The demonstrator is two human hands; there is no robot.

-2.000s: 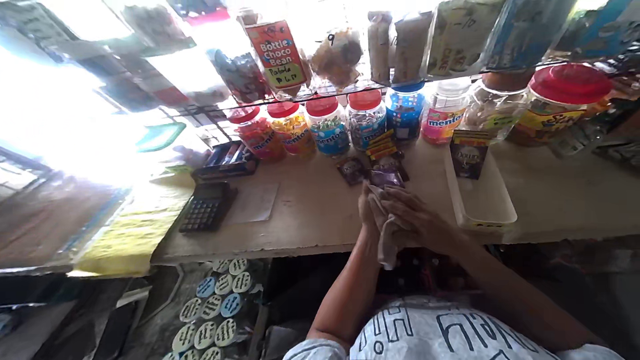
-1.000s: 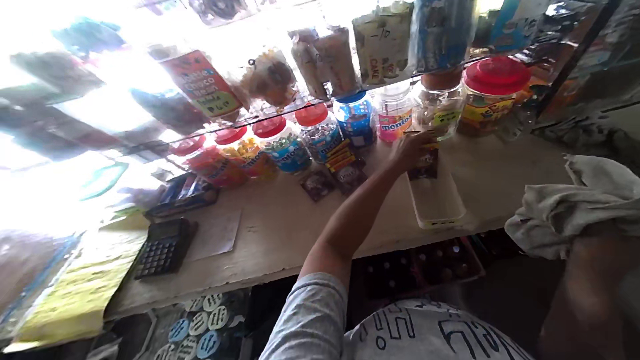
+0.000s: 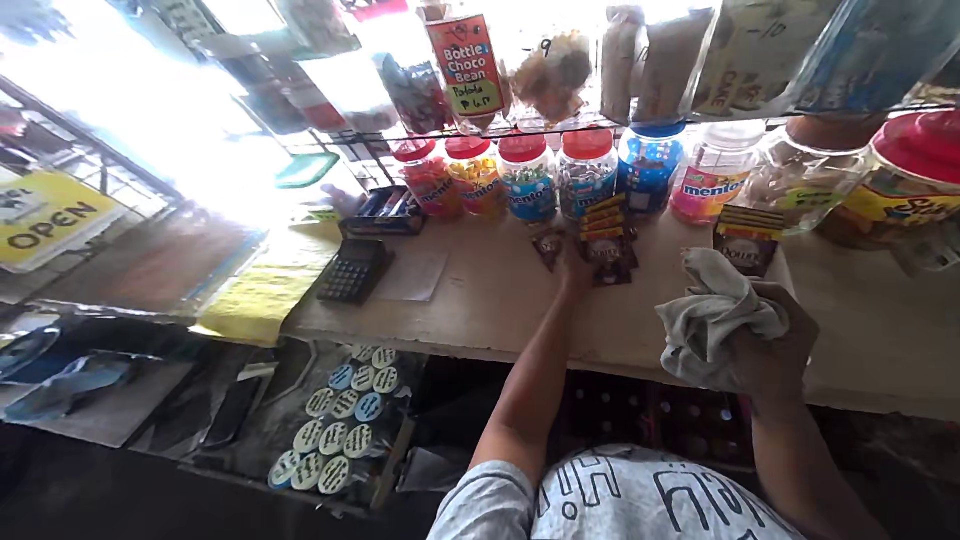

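My right hand is closed on a crumpled light grey cloth, raised at the counter's front edge. My left hand reaches across the wooden counter to dark sachets lying before the candy jars. It touches or nearly touches them; its fingertips are partly hidden, so its hold cannot be told. More dark Downy sachets stand at the far end of a white plastic tray, which the cloth and my right hand largely cover.
Mentos jars line the counter's back, with a large red-lidded jar at right. Snack packs hang above. A calculator, a paper sheet and a yellow sheet lie at left. Round-lidded cups stand below.
My left hand has moved from above the white tray leftward to the sachets by the jars. My right hand has brought the cloth in from the far right to in front of the tray.
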